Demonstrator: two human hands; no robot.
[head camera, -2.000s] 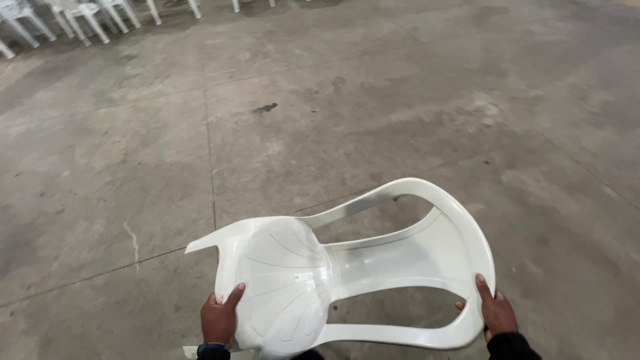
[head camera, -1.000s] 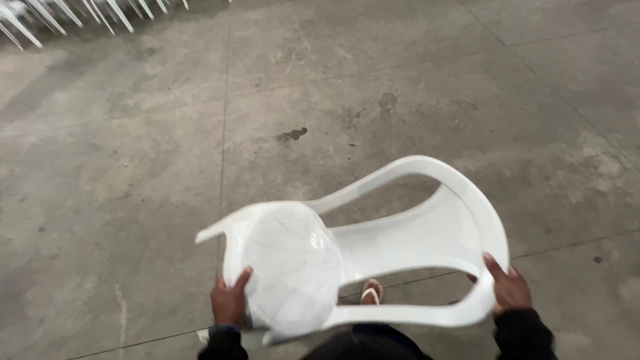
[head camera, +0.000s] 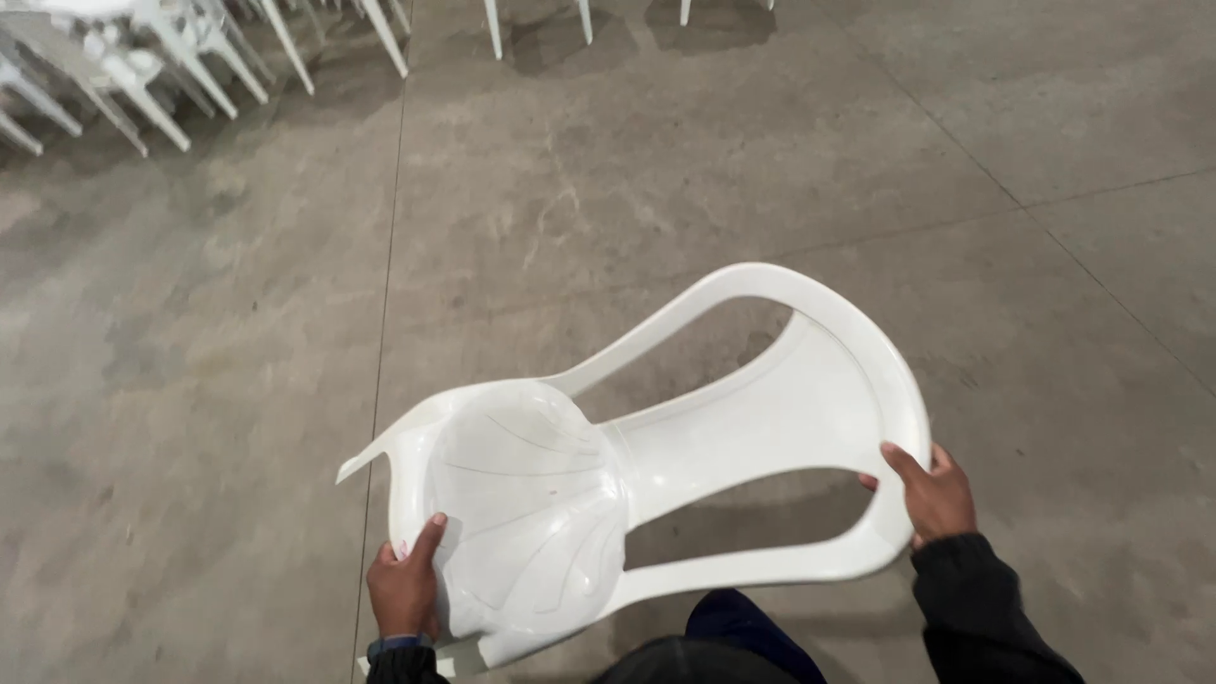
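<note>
A white plastic armchair (head camera: 527, 494) is held off the floor in front of me, its seat to the left and its backrest to the right. My left hand (head camera: 407, 584) grips the front edge of the seat, thumb on top and fingers hidden beneath. My right hand (head camera: 931, 492) is closed round the top rim of the backrest, its thumb on the near face and a fingertip showing through the side opening. One front leg points out to the left; part of another shows beside my left wrist.
Rows of white plastic chairs (head camera: 166, 71) stand on the concrete floor (head camera: 237, 342) at the upper left. More white chair legs (head camera: 494, 28) show along the top edge. My knee (head camera: 750, 632) is below the held chair.
The chairs at the upper left appear larger and nearer than a second ago, and more legs have come into view along the top. Both hands keep hold of the same chair.
</note>
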